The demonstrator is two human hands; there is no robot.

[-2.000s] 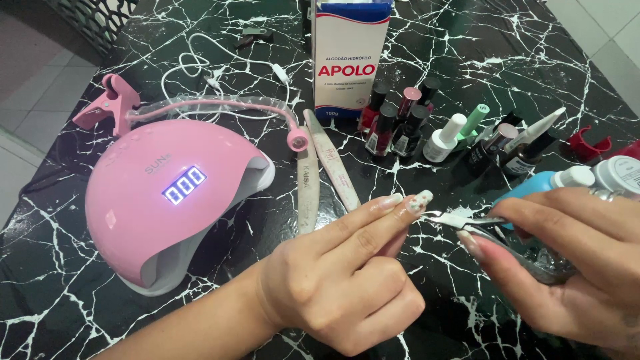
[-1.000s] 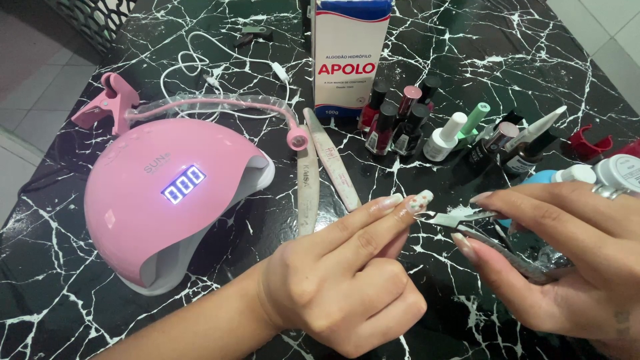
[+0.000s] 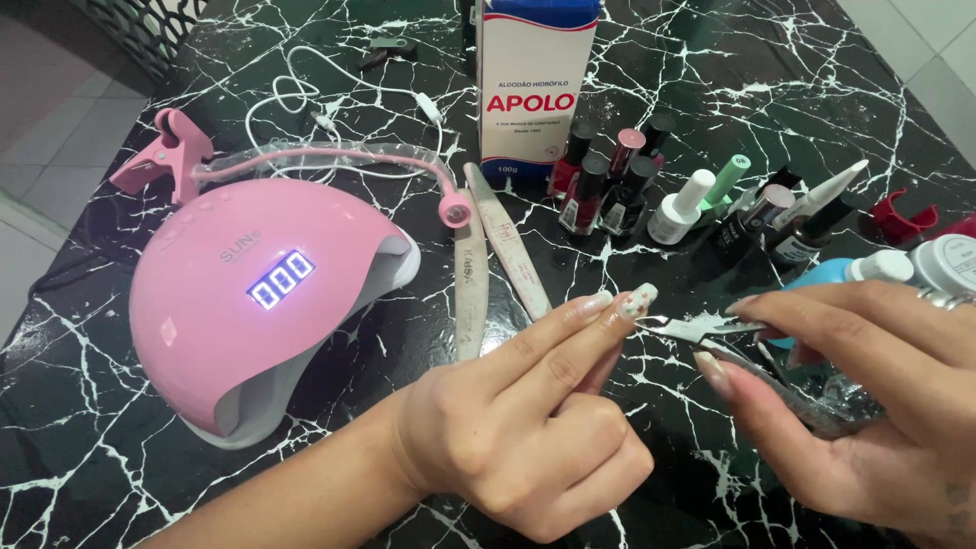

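My left hand (image 3: 534, 412) is at the centre, two fingers extended together and the others curled, holding no tool. One extended finger has a white nail (image 3: 639, 300) with small gold-brown specks. My right hand (image 3: 854, 381), at the right, grips metal cuticle nippers (image 3: 705, 329) between thumb and fingers. The tip of the nippers is beside the speckled nail, at the edge of the fingertip; whether it touches the skin I cannot tell. Part of the handles is hidden by my right fingers.
A pink nail lamp (image 3: 252, 297) with a lit display stands left. Two nail files (image 3: 470, 290) lie behind my left hand. A cotton box (image 3: 534, 91) and several nail polish bottles (image 3: 585, 194) stand farther back. A blue bottle (image 3: 827, 271) and a white-lidded jar (image 3: 945, 263) are near my right hand.
My right hand has shifted slightly about the nippers, whose tip stays near the same fingertip. My left hand has kept nearly the same pose.
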